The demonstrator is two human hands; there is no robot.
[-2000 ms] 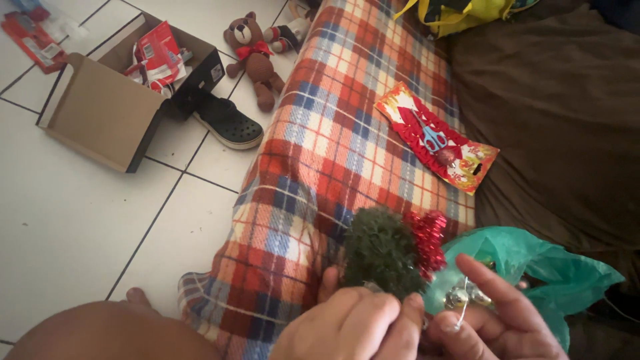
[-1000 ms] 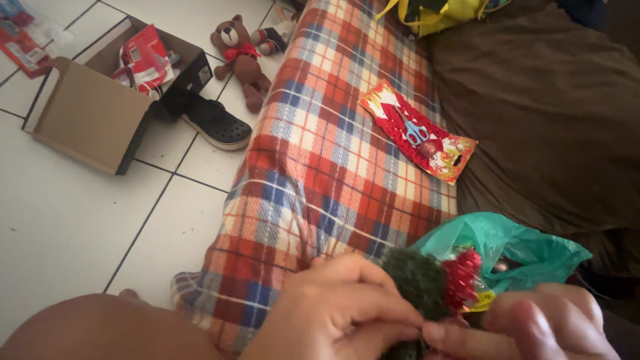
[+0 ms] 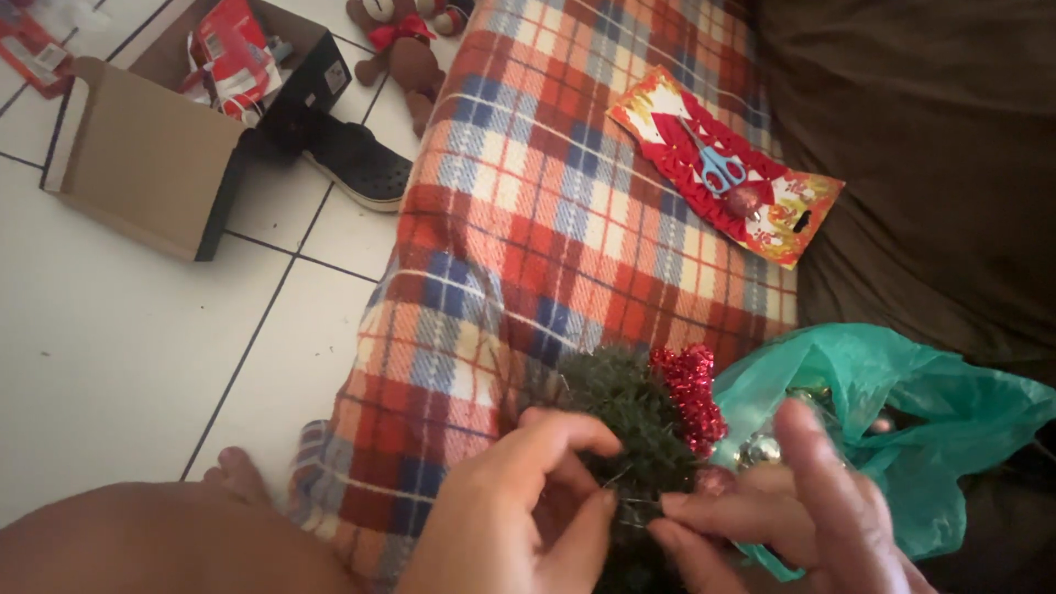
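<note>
A green artificial garland or wreath [image 3: 623,396] with a red tinsel ornament [image 3: 693,396] lies at the lower centre, over the plaid blanket. My left hand [image 3: 520,503] is at its near side, fingers curled, thumb at a thin pale thread or wire [image 3: 635,501]. My right hand [image 3: 792,503] pinches the other end of that thread between thumb and a finger, its index finger raised. A pinkish bauble [image 3: 714,480] shows beside the right fingers. Behind them a green plastic bag [image 3: 899,412] lies open with shiny baubles [image 3: 759,450] inside.
Light-blue scissors [image 3: 722,172] and a glittery bauble [image 3: 742,200] rest on a red packet of bows [image 3: 792,227] on the plaid blanket [image 3: 528,214]. On the tiled floor are an open cardboard box [image 3: 148,157], a black clog [image 3: 359,161] and a teddy bear [image 3: 412,62]. A brown cover [image 3: 907,148] is at right.
My right hand's index finger has risen from its bent pose of a second ago. Both hands stay close together at the greenery. The view has shifted somewhat.
</note>
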